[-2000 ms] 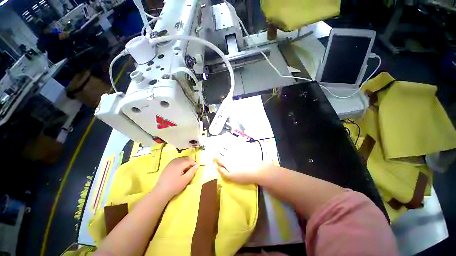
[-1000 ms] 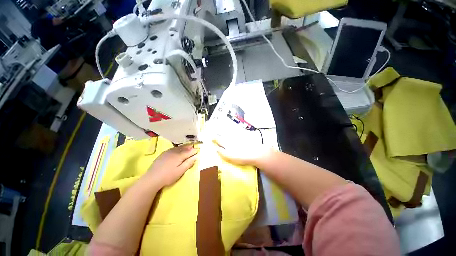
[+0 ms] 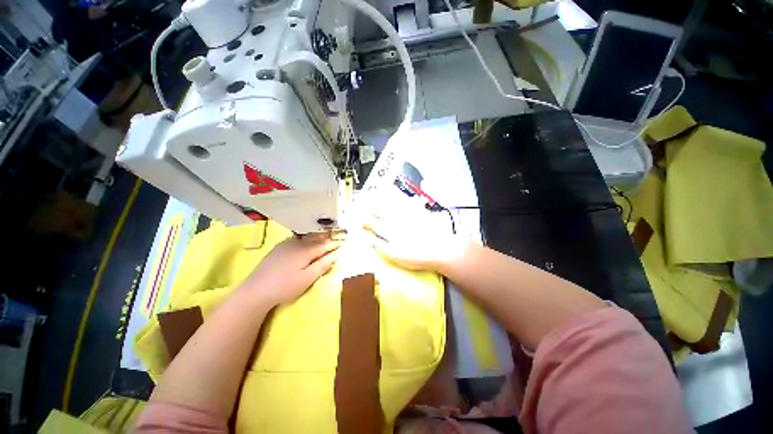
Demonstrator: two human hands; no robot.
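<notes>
A yellow bag body (image 3: 292, 343) with brown vertical strips (image 3: 358, 339) lies under the front of the white pattern sewing machine head (image 3: 246, 161). My left hand (image 3: 297, 267) lies on the bag's upper edge, fingers at the foot of the head. My right hand (image 3: 415, 242) lies on the bag's edge just right of the needle area, washed out by lamp glare. Both hands press on the yellow fabric. Their fingertips and the spot under the head are hard to make out in the glare.
Red-and-black snips (image 3: 417, 186) with a thin black cord lie right of the head. A control panel (image 3: 623, 72) stands at the back right. Yellow bags (image 3: 716, 195) are piled at the right. A white lamp tube (image 3: 407, 76) arches beside the head. A taped board (image 3: 159, 280) shows at left.
The bag and both hands have moved slightly forward to the machine head since the earliest frame. The camera view has shifted closer. Both hands stay on the fabric.
</notes>
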